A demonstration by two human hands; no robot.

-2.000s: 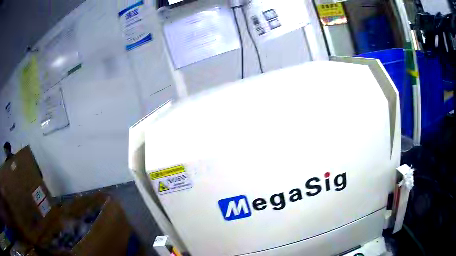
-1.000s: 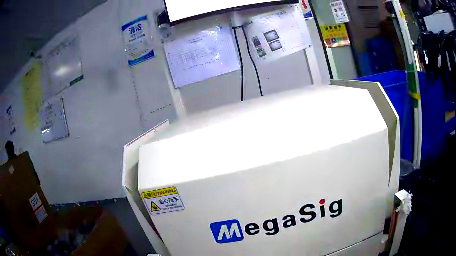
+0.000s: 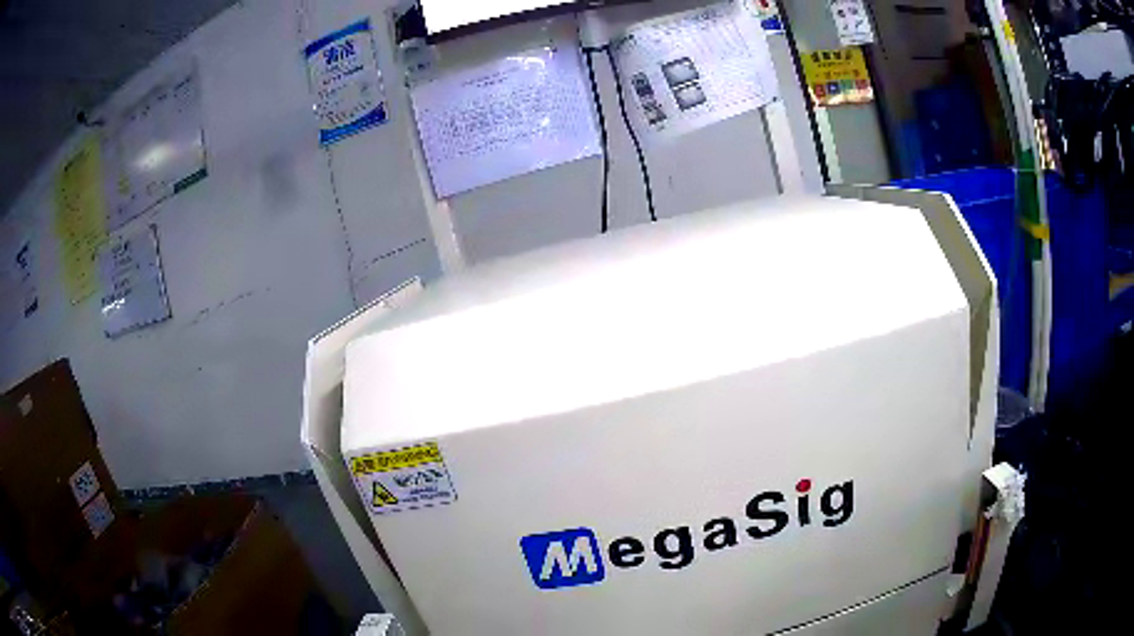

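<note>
A large white test chamber [image 3: 672,410] with blue and black MegaSig lettering stands right in front of me. Its white lid is down, so the inside is hidden. A yellow and white warning label [image 3: 404,477] is on its front left. A white pen holder [image 3: 991,534] is at the chamber's right side, and the top of another white holder [image 3: 377,625] shows at the lower left. Neither of my hands is in view. The front ledge lies below the picture's edge.
Behind the chamber is a white wall with posted sheets [image 3: 506,122], two black cables and a monitor's lower edge [image 3: 497,13]. An open brown carton [image 3: 230,572] is at lower left. A blue bin [image 3: 1076,280] and dark hanging items are at right.
The view tilts up compared with two seconds ago, then slightly back down over the last second. The chamber sits lower in the picture than at first. The lid stays down.
</note>
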